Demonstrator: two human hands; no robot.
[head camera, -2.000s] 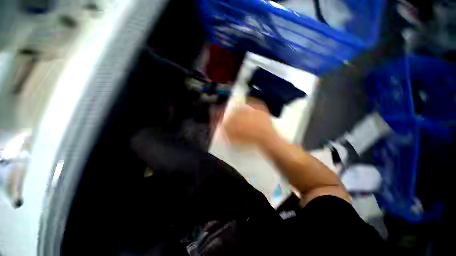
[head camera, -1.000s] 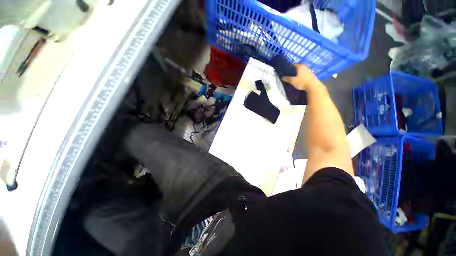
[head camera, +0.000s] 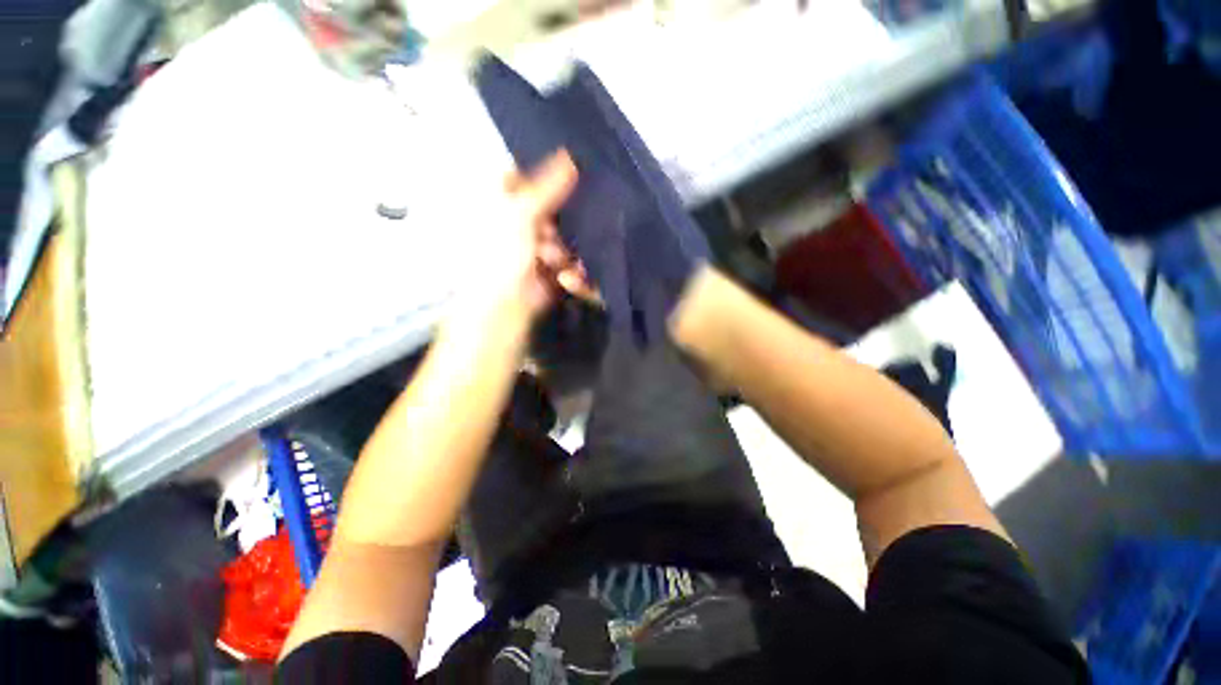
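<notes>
A dark navy garment panel (head camera: 609, 187) is held up over the front edge of the white machine table (head camera: 255, 241), its upper end split into two strips. My left hand (head camera: 542, 234) grips its left side, with thumb and fingertips showing. My right hand (head camera: 690, 301) is at its lower right side; the cloth hides most of its fingers, so its grip cannot be told. A small black cut piece (head camera: 927, 381) lies on the white board (head camera: 984, 355) at the right, beside my legs.
Blue plastic baskets (head camera: 1058, 254) stand at the right. The left bin (head camera: 288, 495) with a bright red bag (head camera: 264, 596) is at the lower left. A wooden strip (head camera: 38, 388) is at the far left. A small dark object (head camera: 391, 210) lies on the table.
The view has swung from the board towards the table. My right hand has left the basket side of the board. My left hand and the raised navy panel have come into view.
</notes>
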